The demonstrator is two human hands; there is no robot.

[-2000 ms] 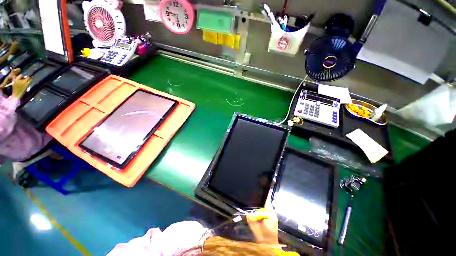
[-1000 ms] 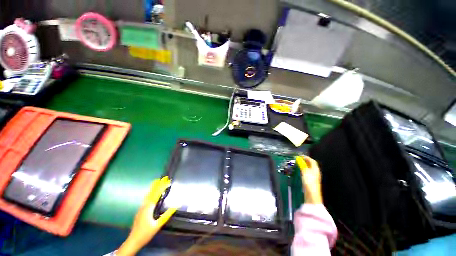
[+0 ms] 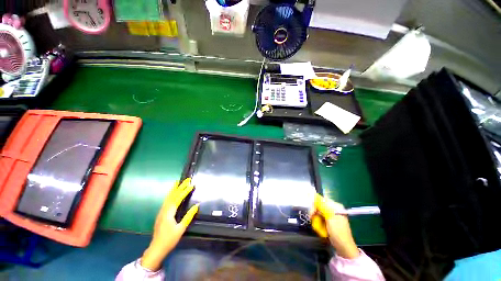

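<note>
A black tray (image 3: 251,229) lies on the green bench in front of me, with one glossy black display in each recess, a left display (image 3: 222,181) and a right display (image 3: 285,181). My left hand (image 3: 171,217), in yellow finger cots, rests at the tray's left edge, thumb and fingers apart, fingertips at the left display. My right hand (image 3: 329,219), also in yellow finger cots, is closed on a slim pale pen (image 3: 360,210) at the tray's right edge, near the right display's lower right corner. The pen's other end is hidden by the hand.
An orange tray (image 3: 129,131) at left holds another display (image 3: 66,170). A tall stack of black trays (image 3: 420,170) stands at right. A supply tray (image 3: 335,104) holds a calculator (image 3: 284,90) and a dish of finger cots (image 3: 325,83). A small dark metal item (image 3: 330,156) lies beside the tray.
The left recess now holds a display, lowered from over the tray. My left hand has come to the tray's left edge. My right hand has taken the pen from the bench and moved to the right display.
</note>
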